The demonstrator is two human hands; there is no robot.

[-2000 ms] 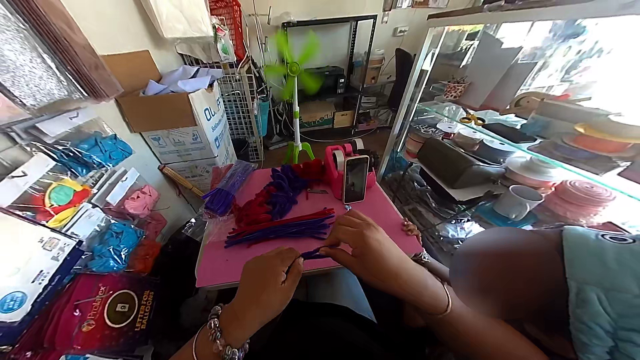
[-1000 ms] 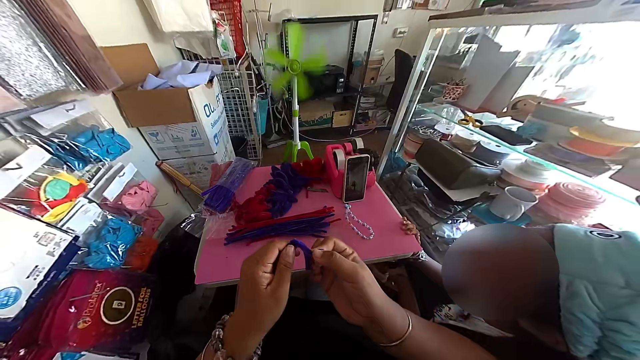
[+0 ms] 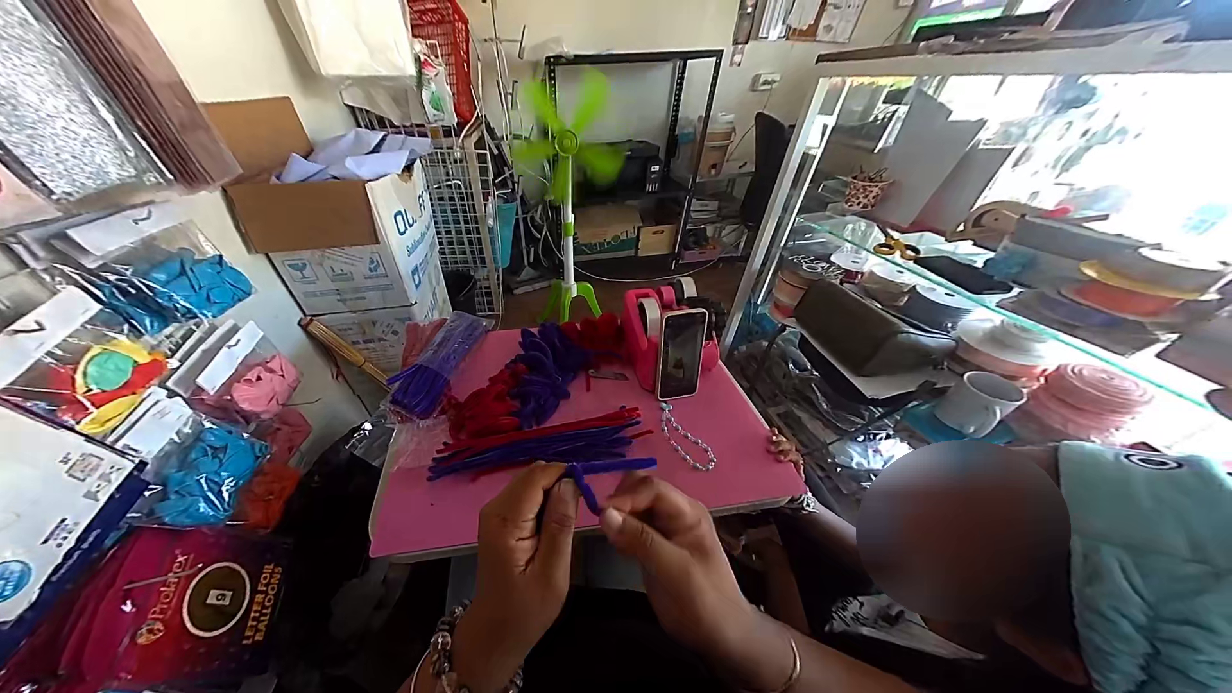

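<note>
Between my hands is a bent blue-purple pipe cleaner [image 3: 616, 465], near the front edge of the pink table [image 3: 443, 525]. My left hand [image 3: 529, 539] pinches its bend between thumb and fingers. My right hand [image 3: 669, 549] has thumb and forefinger at the lower end, and the other end points right. Just beyond lie loose red and blue pipe cleaners [image 3: 539, 448] in a pile. Behind them are fuzzy red shapes [image 3: 481, 409] and blue ones [image 3: 549, 371]. A plastic bag of blue pipe cleaners [image 3: 438, 366] rests at the table's left edge.
A phone [image 3: 681, 354] with a beaded strap [image 3: 688, 443] leans on a pink tape dispenser [image 3: 643, 327]. A person in a light teal hood [image 3: 1145, 549] is close on the right, a small hand [image 3: 784, 450] at the table edge. A glass cabinet [image 3: 770, 231] stands behind; packaged balloons [image 3: 207, 481] hang left.
The pipe cleaner between my hands now shows a bend with a long end pointing right. Two seconds ago my right hand was higher, in front of the phone strap, which now shows.
</note>
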